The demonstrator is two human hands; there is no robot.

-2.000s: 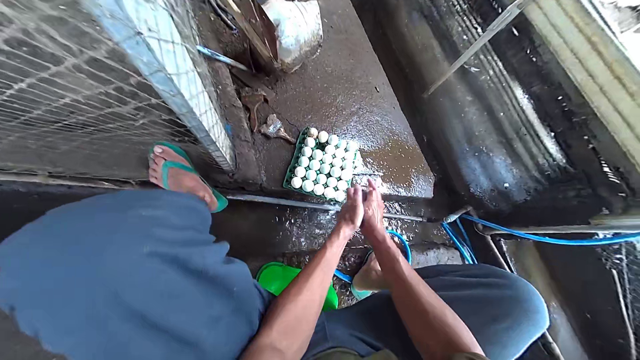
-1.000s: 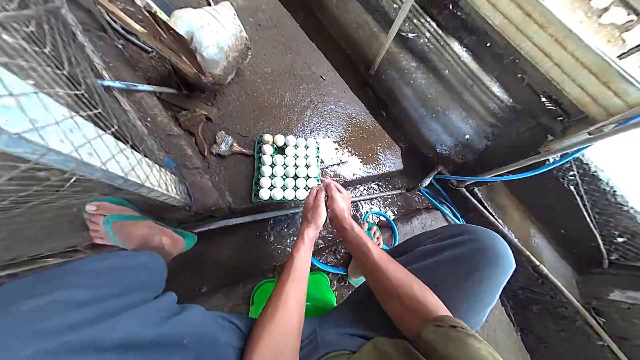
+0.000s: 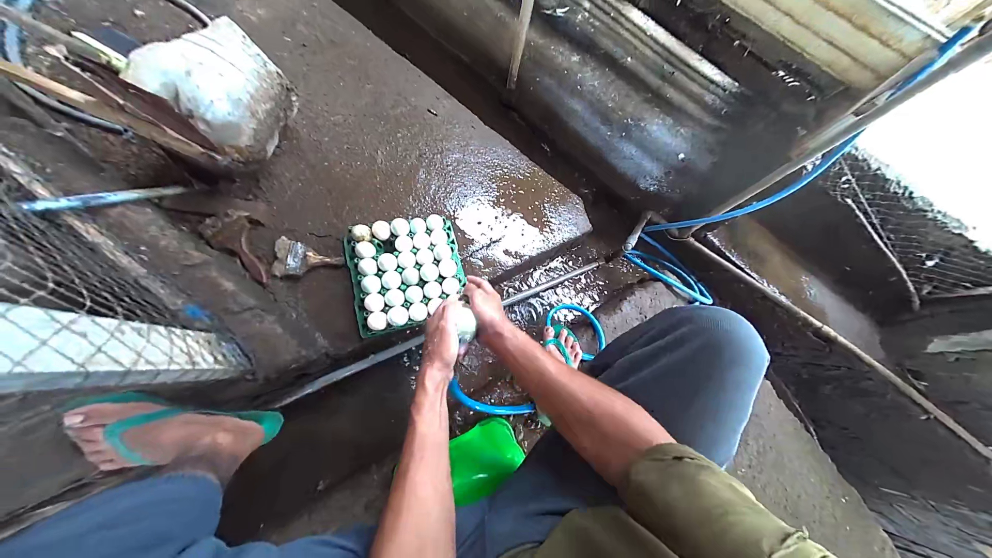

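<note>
Between my left hand (image 3: 441,339) and my right hand (image 3: 487,307) is a pale egg (image 3: 465,322), its lower part hidden by fingers. Both hands touch it, close to the near right corner of a green egg tray (image 3: 358,310). White eggs (image 3: 410,275) fill most of the tray, with an unfilled pocket near its far left. A paintbrush (image 3: 298,258) lies left of the tray with its handle toward it. A blue hose (image 3: 487,406) curves below my hands, above a bright green plastic container (image 3: 484,461) partly hidden by my arm.
A metal pipe (image 3: 372,363) runs along the wet concrete ledge (image 3: 496,170). A dirty white sack (image 3: 217,85) stands at the upper left, near wire mesh (image 3: 46,248). More blue hose (image 3: 783,191) follows a pole on the right. My sandalled feet are on both sides.
My hands were closed together earlier; now they are slightly apart and a pale egg shows between them. The view has shifted, bringing the tray nearer the middle.
</note>
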